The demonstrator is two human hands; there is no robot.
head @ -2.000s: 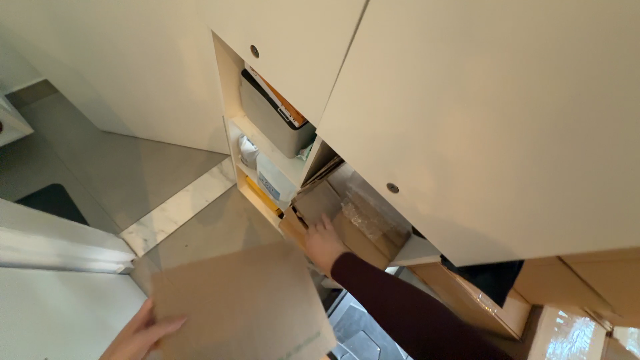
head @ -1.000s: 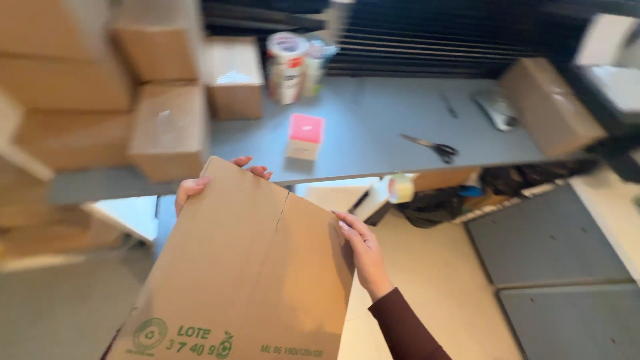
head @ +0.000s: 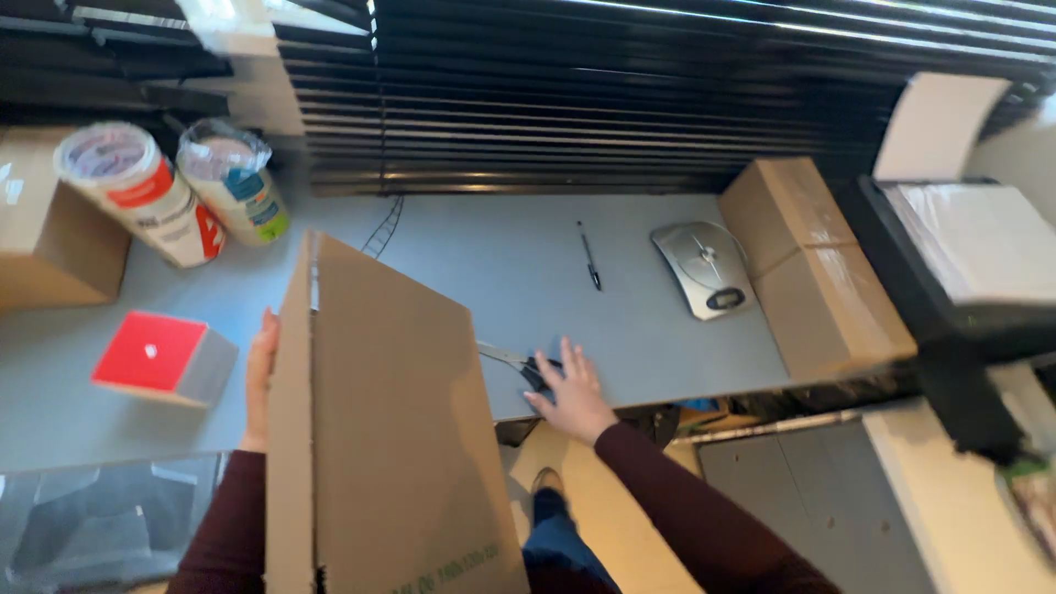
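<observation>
A flat folded cardboard box [head: 404,429] stands on edge in front of me, its left side held by my left hand [head: 261,384]. Part of that hand is hidden behind the cardboard. My right hand [head: 575,392] has its fingers spread over the grey desk [head: 511,272], with the fingertips at the black handles of the scissors [head: 516,359]. The scissors' blades point left toward the box. Whether the fingers press on the handles I cannot tell.
A red-topped small box [head: 153,353] and two tape tubs [head: 157,206] stand left. A pen [head: 589,256], a digital scale [head: 705,268], taped cardboard boxes [head: 825,280] and a printer [head: 907,247] are at right. Black blinds [head: 528,107] hang behind.
The view has swung from the cabinet to the desk. My right hand has let go of the cardboard and moved to the scissors. The cardboard now stands more upright in my left hand.
</observation>
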